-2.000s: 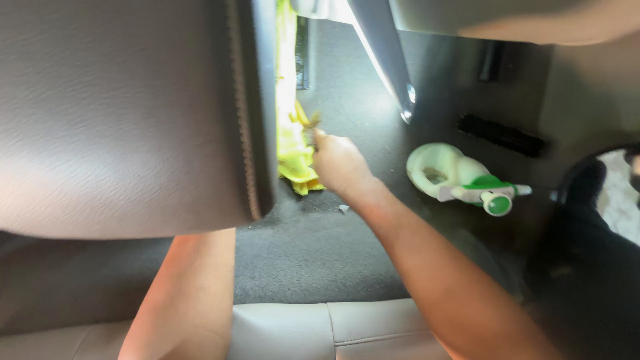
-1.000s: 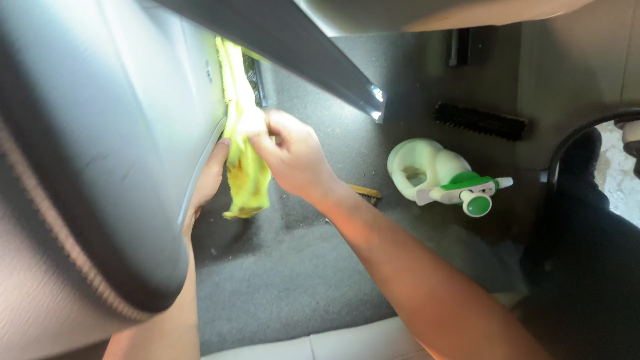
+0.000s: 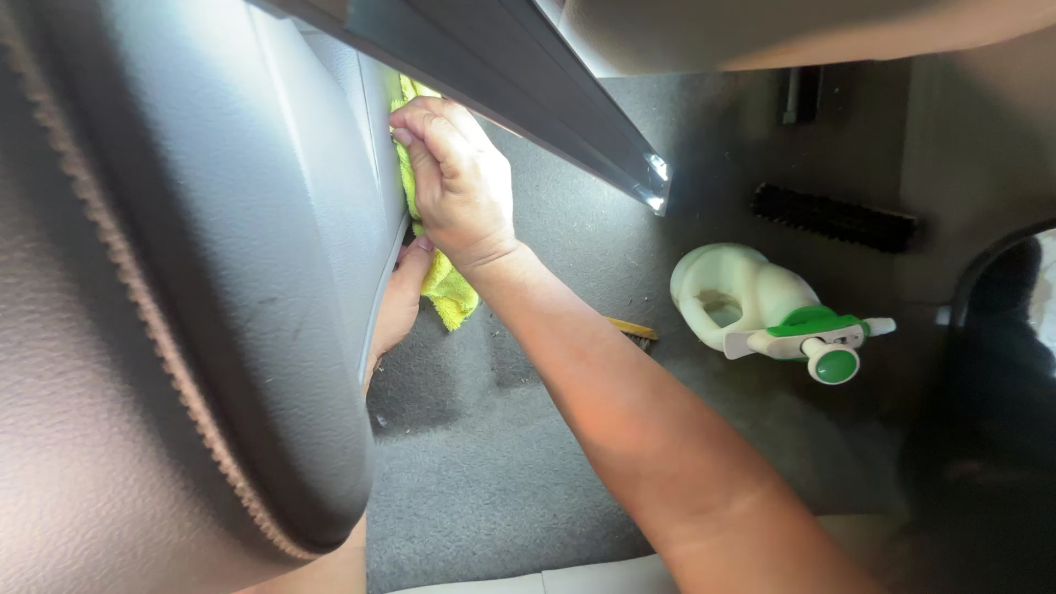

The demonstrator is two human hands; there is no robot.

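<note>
A yellow-green microfiber cloth [image 3: 450,289] hangs down along the side of a grey leather car seat [image 3: 313,206]. My right hand [image 3: 462,177] grips the upper part of this cloth close to the seat's side. Just below it, my left hand [image 3: 402,297] reaches from behind the seat edge, its thumb at the cloth; most of that hand is hidden by the seat. A wooden-backed brush [image 3: 634,328] lies on the carpet, partly covered by my right forearm. Further right lies a whitish pump spray bottle [image 3: 742,289] with a green and white head.
A metal seat rail [image 3: 577,124] slants across the upper middle, its bright end over the carpet [image 3: 462,495]. A black-bristled brush [image 3: 833,218] lies at the right. Another seat's edge [image 3: 742,41] runs along the top. A dark curved rim stands at the far right.
My right hand has let go of the wooden brush, held two seconds ago, and taken hold of the cloth. Since one second ago it has moved up along the cloth, nearer the seat.
</note>
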